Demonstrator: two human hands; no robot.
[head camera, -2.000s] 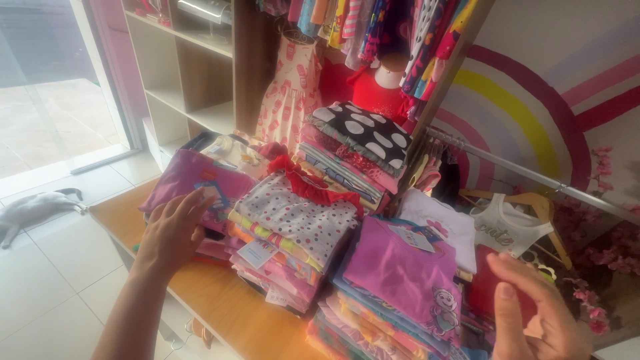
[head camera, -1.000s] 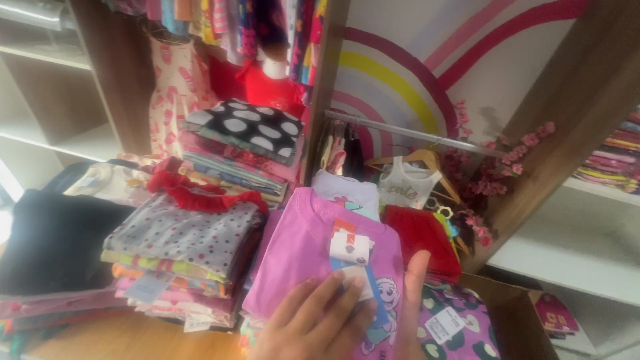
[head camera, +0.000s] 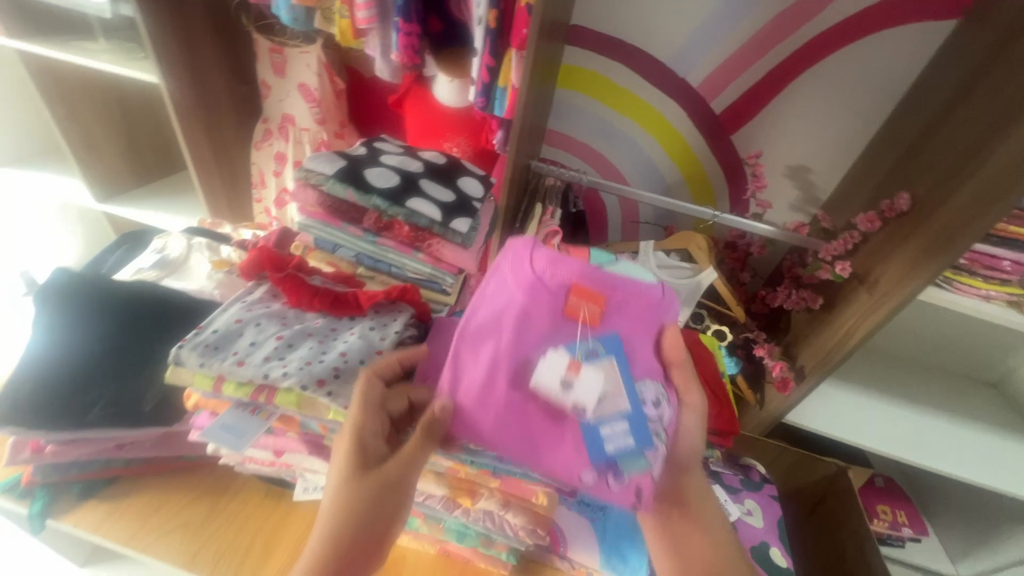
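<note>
A folded pink-purple shirt (head camera: 512, 336) with blue, white and orange tags (head camera: 612, 400) is raised between my hands, above a stack of folded clothes (head camera: 480, 496). My left hand (head camera: 392, 424) grips its left edge between thumb and fingers. On the opposite edge, my right hand (head camera: 684, 416) has its thumb along the side, and its other fingers are hidden behind the cloth. Left of my left hand is a stack topped by a dotted grey garment (head camera: 296, 344) with a red ruffle. Behind it stands a pile with a black garment with white dots (head camera: 400, 180).
A dark folded garment (head camera: 88, 352) tops the far left pile on the wooden table (head camera: 160, 520). A metal rail (head camera: 680, 204) holds hangers behind the shirt. White shelves (head camera: 920, 400) stand at the right, near pink artificial blossoms (head camera: 824, 272) and an open box (head camera: 824, 496).
The pink-purple shirt, lying on its stack one second ago, is now lifted in both hands. My left hand has come to its left edge. The view has swung right since two seconds ago.
</note>
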